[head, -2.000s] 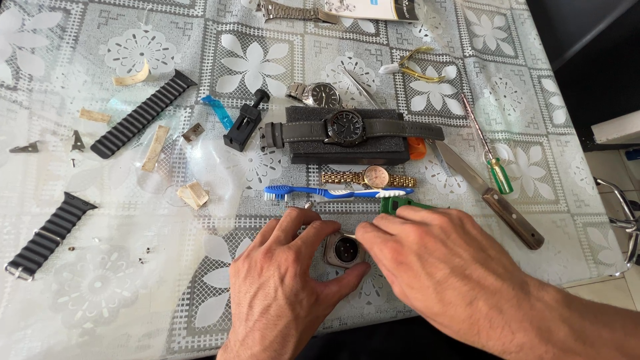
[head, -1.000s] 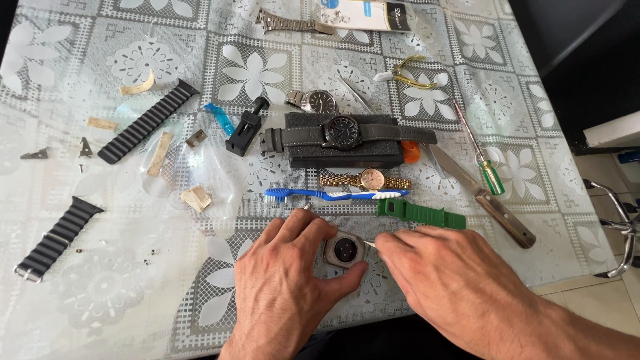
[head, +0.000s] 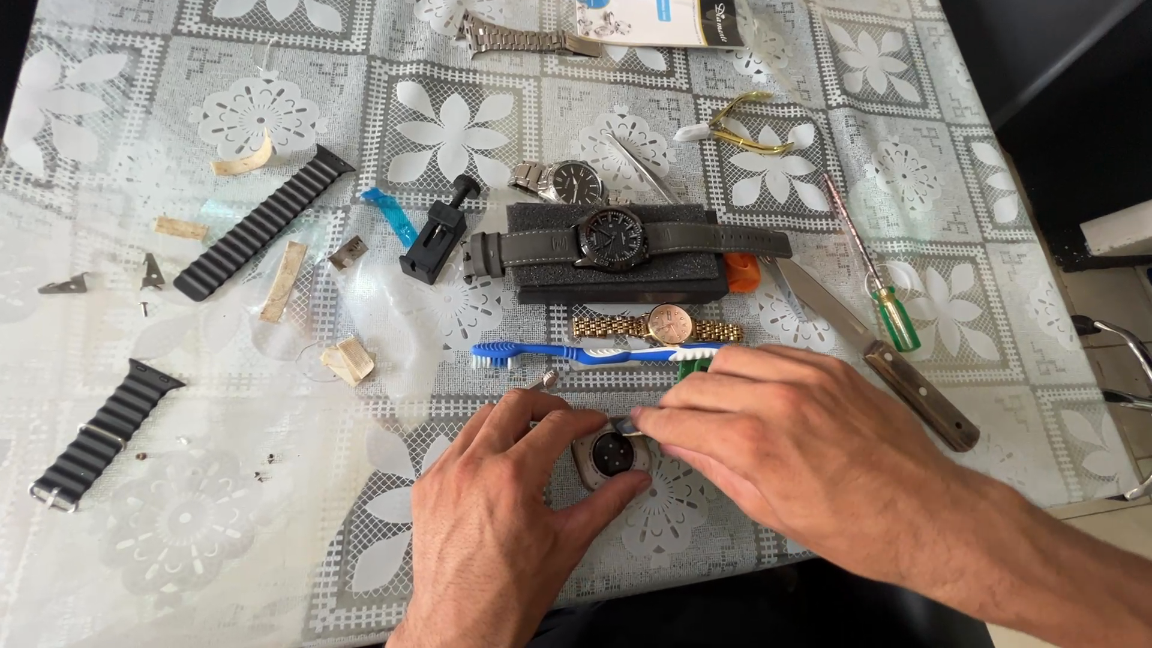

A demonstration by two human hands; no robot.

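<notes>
My left hand [head: 513,513] holds a smartwatch case [head: 591,470] on the tablecloth between thumb and fingers, its dark round sensor back facing up. My right hand [head: 774,450] pinches a small metal tool [head: 627,428], its tip against the upper edge of the case; most of the tool is hidden by the fingers. Just above the hands lie a blue and white toothbrush [head: 603,355] and a gold-tone watch [head: 670,324]. A metal piece [head: 546,381] juts out by my left fingertips. Something green [head: 693,368] shows behind my right hand.
A watch with a grey strap [head: 615,238] rests on a black foam block. A knife [head: 868,346] and a green-handled screwdriver [head: 895,319] lie right. Leftward are two black ridged straps [head: 261,225], a black strap-link tool [head: 436,238] and small loose screws. Gold-handled nippers [head: 751,135] lie behind.
My right hand has moved up and left, bringing the tool from the case's right side to its top edge. It now covers most of the green strap. My left hand still holds the case.
</notes>
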